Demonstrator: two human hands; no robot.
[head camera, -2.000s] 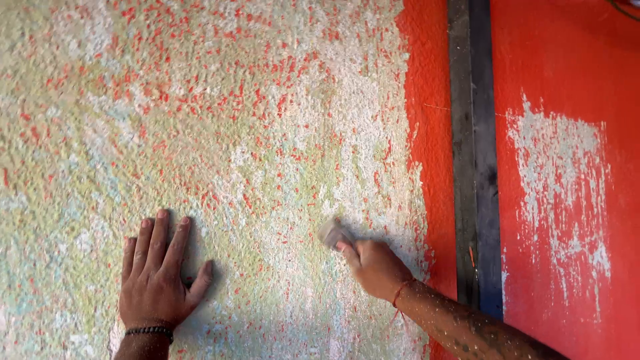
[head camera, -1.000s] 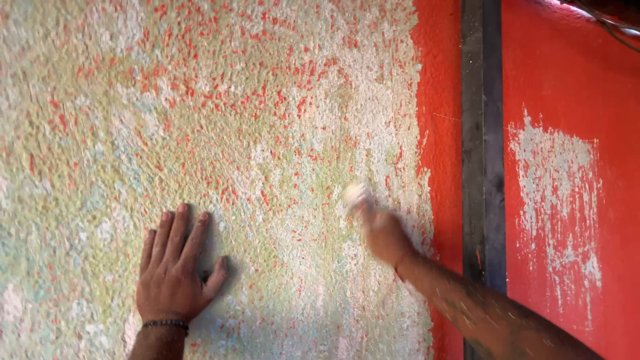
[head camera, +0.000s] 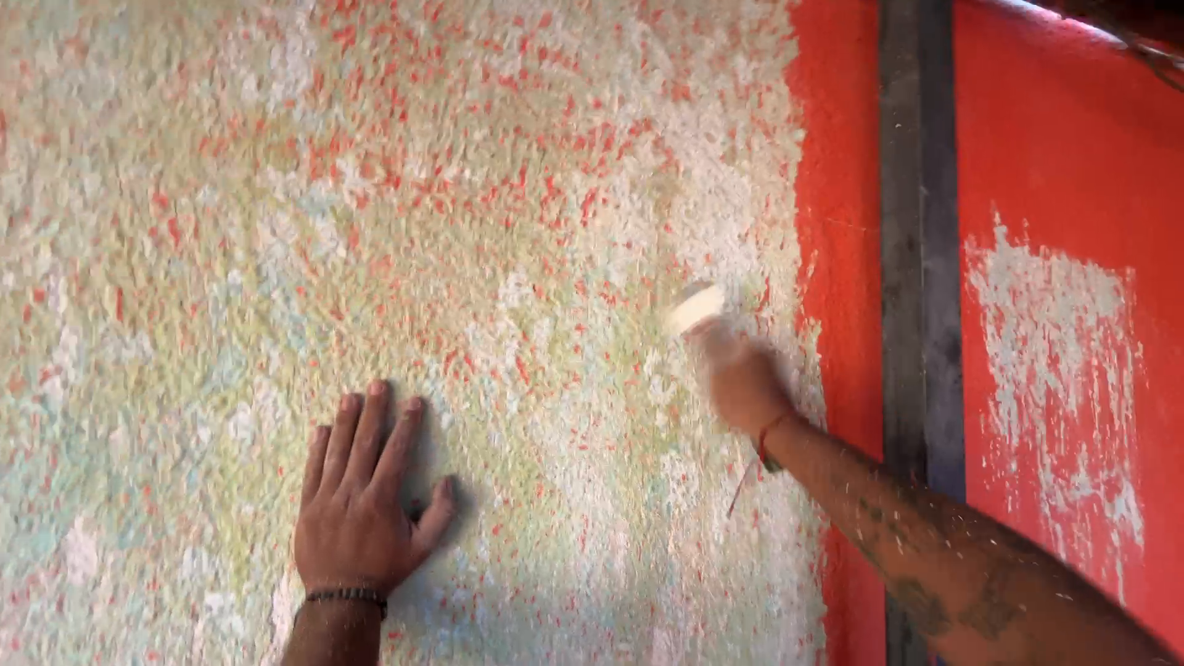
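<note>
My left hand (head camera: 361, 518) lies flat on the rough wall (head camera: 518, 444), fingers pointing up and the thumb spread out to the right. It holds nothing. To its right and higher, my right hand (head camera: 747, 384) grips a hand tool with a pale, broad head (head camera: 698, 308), perhaps a scraper. Motion blurs it, so its exact kind and its handle cannot be told. The tool's head is at the wall's mottled surface, where cream, white, green and light blue patches show with flecks of red paint.
A strip of red paint (head camera: 844, 277) borders the mottled area on the right. Beside it runs a dark vertical post (head camera: 911, 240). Beyond stands a red panel (head camera: 1054, 166) with a scraped whitish patch (head camera: 1059, 370). Something cable-like crosses the top right corner.
My right hand has moved up the wall with the tool, which sat lower by the mottled area's middle two seconds ago. My left hand stays flat on the wall. The view has shifted slightly.
</note>
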